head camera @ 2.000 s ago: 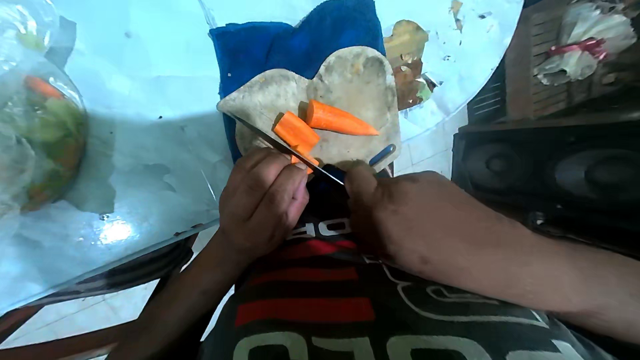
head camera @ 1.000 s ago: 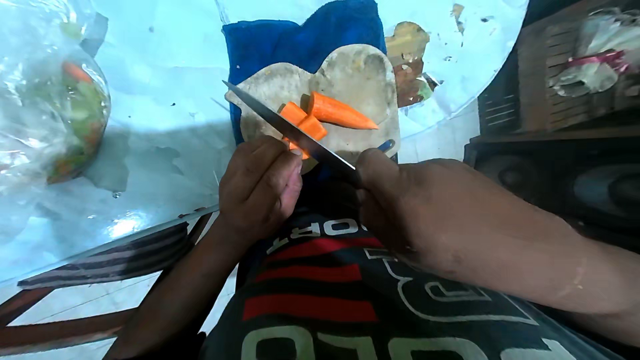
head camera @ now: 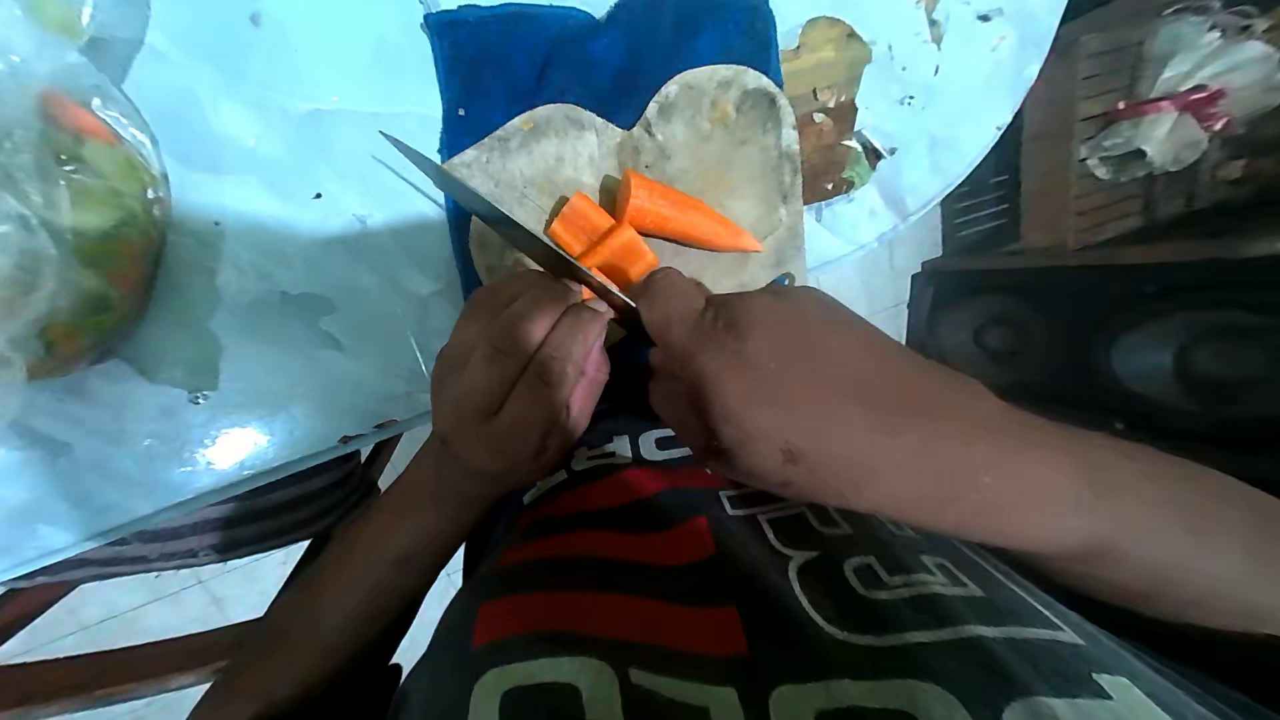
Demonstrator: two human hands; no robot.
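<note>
A knife (head camera: 500, 219) points up and left, with its handle inside my closed right hand (head camera: 740, 380). Its blade crosses the near side of cut carrot pieces (head camera: 622, 256) on a worn, stained cutting board (head camera: 716, 130). A tapered carrot length (head camera: 680, 213) lies behind them. My left hand (head camera: 525, 375) is at the board's near edge, fingers curled on a small carrot piece partly hidden by the fingers and blade. The board rests on a blue cloth (head camera: 540, 50).
At the left on the glass table (head camera: 300, 300) is a clear plastic bag of cut vegetables (head camera: 95, 240). Brown scraps (head camera: 828, 110) lie right of the board. A dark speaker (head camera: 1090, 350) and a knotted plastic bag (head camera: 1160, 130) are beyond the table's right edge.
The knife blade stood over the carrot pieces a second ago and now sits along their near side. Both hands remain close together at the board's near edge.
</note>
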